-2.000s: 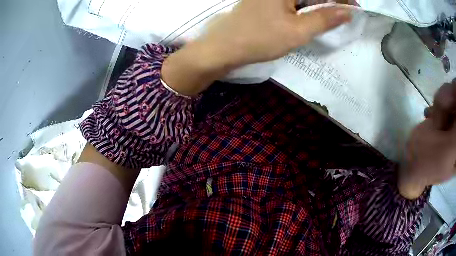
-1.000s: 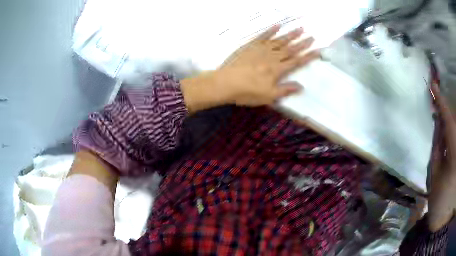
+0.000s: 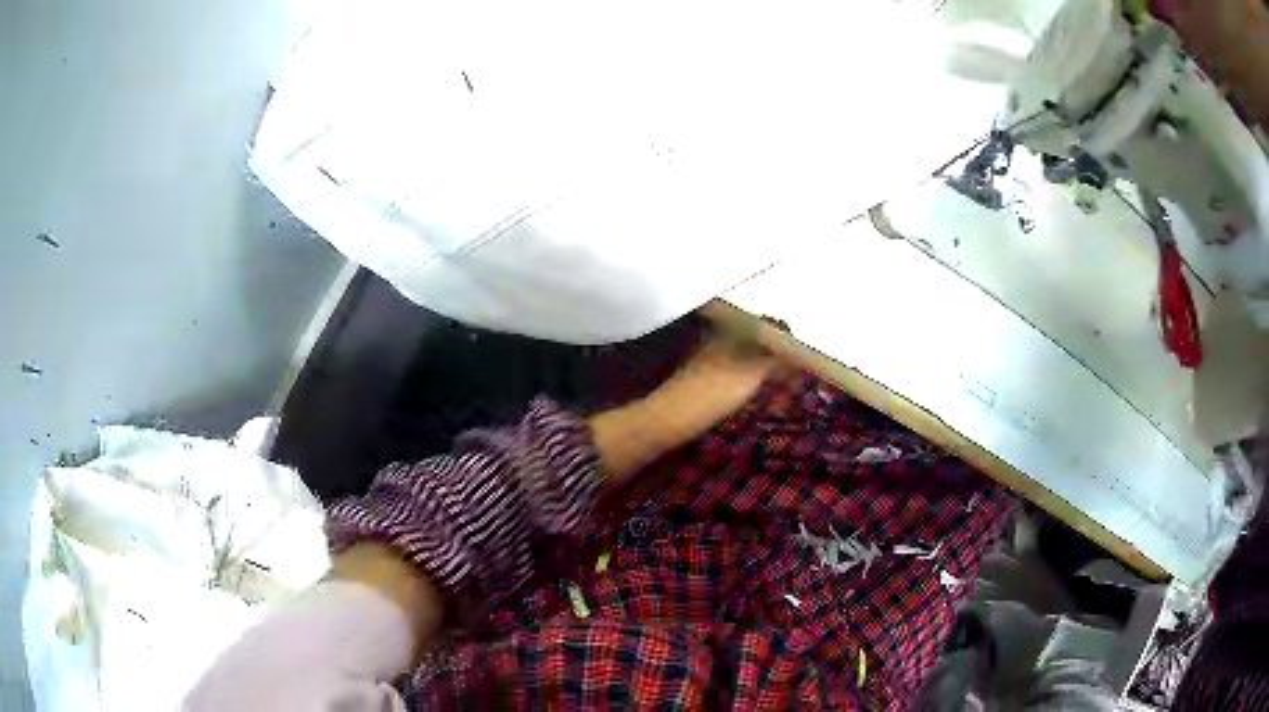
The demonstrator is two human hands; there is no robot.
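Note:
White cloth [image 3: 599, 153] with faint stitch lines lies across the table, left of the sewing machine, and its front edge hangs over the table's front edge. My left hand [image 3: 717, 378] is low at the wooden table edge, just below the cloth, over the checked apron. It is blurred and its fingers are hard to make out. A hand, apparently my right, is cut off at the top right corner [image 3: 1225, 39] by the machine head. Its fingers cannot be seen.
The sewing machine head [image 3: 1092, 84] is at the upper right. Red-handled scissors [image 3: 1177, 306] lie on the bed. A ruler strip [image 3: 1030, 397] runs along the front. More white cloth [image 3: 174, 556] is piled at lower left. Thread clippings [image 3: 839, 551] lie on the apron.
My left hand has come off the cloth, down to the table edge. The right hand has moved from the right side to the top right corner. More of the machine and scissors now show.

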